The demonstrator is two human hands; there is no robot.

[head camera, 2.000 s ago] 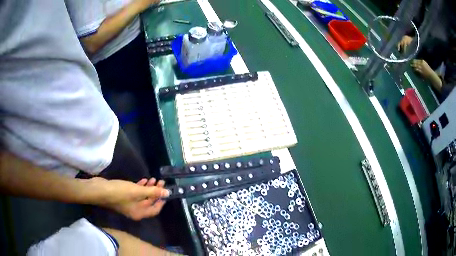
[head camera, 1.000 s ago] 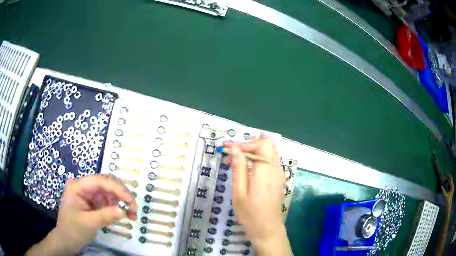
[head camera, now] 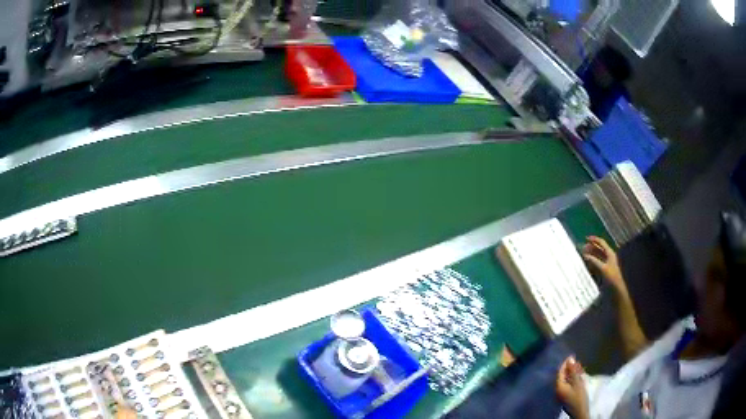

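The slotted parts tray (head camera: 176, 348) is cut off at the bottom left, with round-headed parts in its dumbbell-shaped slots. One bar fixture (head camera: 106, 380) lies across it, and another bar fixture (head camera: 217, 385) lies along its right side. A small skin-toned patch at the bottom edge, over the first fixture, may be a fingertip of my right hand (head camera: 125, 412); what it holds is hidden. My left hand is not in view. A blue bin (head camera: 319, 385) right of the tray holds a round metal pot (head camera: 358, 357) with its lid open.
A ring pile (head camera: 442, 327) lies beyond the blue bin. Stacked cream trays (head camera: 552, 274) stand farther right, beside another person's hands and arms. The green conveyor (head camera: 311, 221) runs behind, with a bar fixture (head camera: 37, 237) at left. A red bin (head camera: 321, 69) stands across it.
The view has swung right from the ring tray and slotted tray to the blue bin and neighbouring worker. My left hand has left the picture; my right hand and the brush no longer show clearly.
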